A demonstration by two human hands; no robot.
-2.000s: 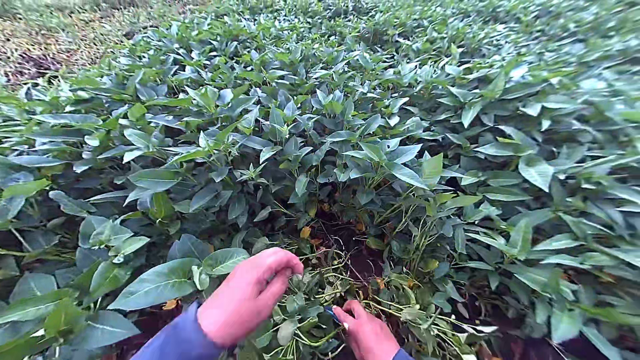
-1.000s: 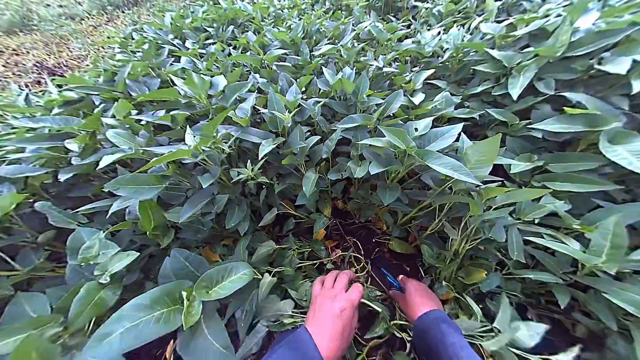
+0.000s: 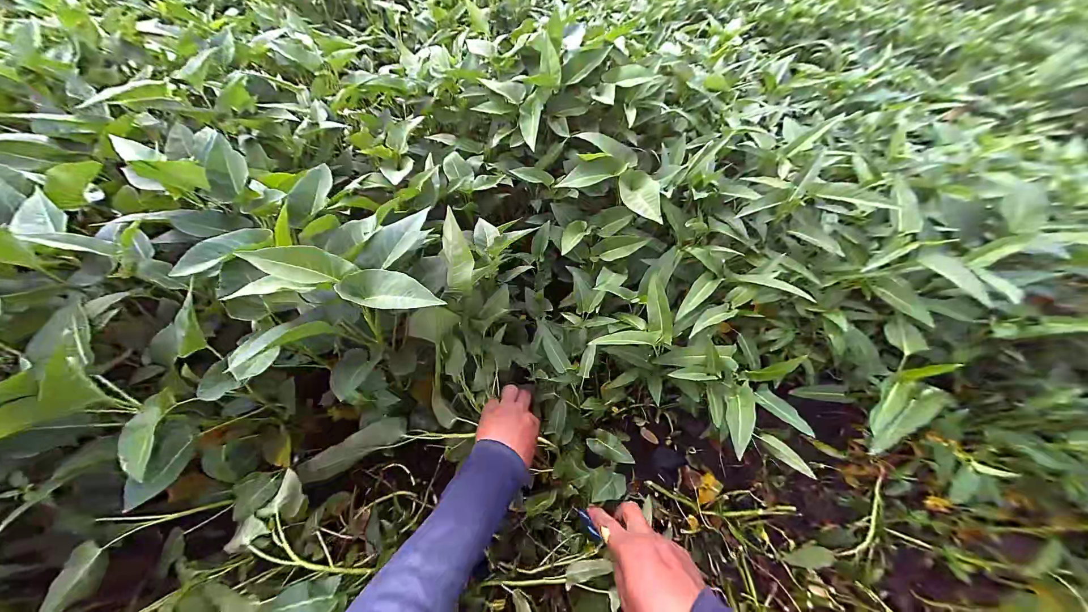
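Leafy green plants (image 3: 629, 340) with long pointed leaves grow densely around both hands. My left hand (image 3: 508, 423), in a blue sleeve, reaches in among the stems at the lower middle; its fingertips are partly behind leaves, so whether they grip a stem does not show. Lower and to the right, my right hand (image 3: 650, 557) is closed around a small blue tool (image 3: 590, 525), of which only a short blue part sticks out by the thumb and forefinger. Bare stems (image 3: 297, 557) lie low around the forearms.
Dark wet soil (image 3: 671, 459) shows between the plants to the right of my hands, with yellow leaves (image 3: 705, 488) on it. Cut or trailing stems (image 3: 765, 512) lie at the lower right. Dense foliage (image 3: 255, 102) fills the view beyond.
The view has swung a good deal to the right. My left hand has reached forward into the plants, ahead of my right hand, which keeps hold of the blue tool.
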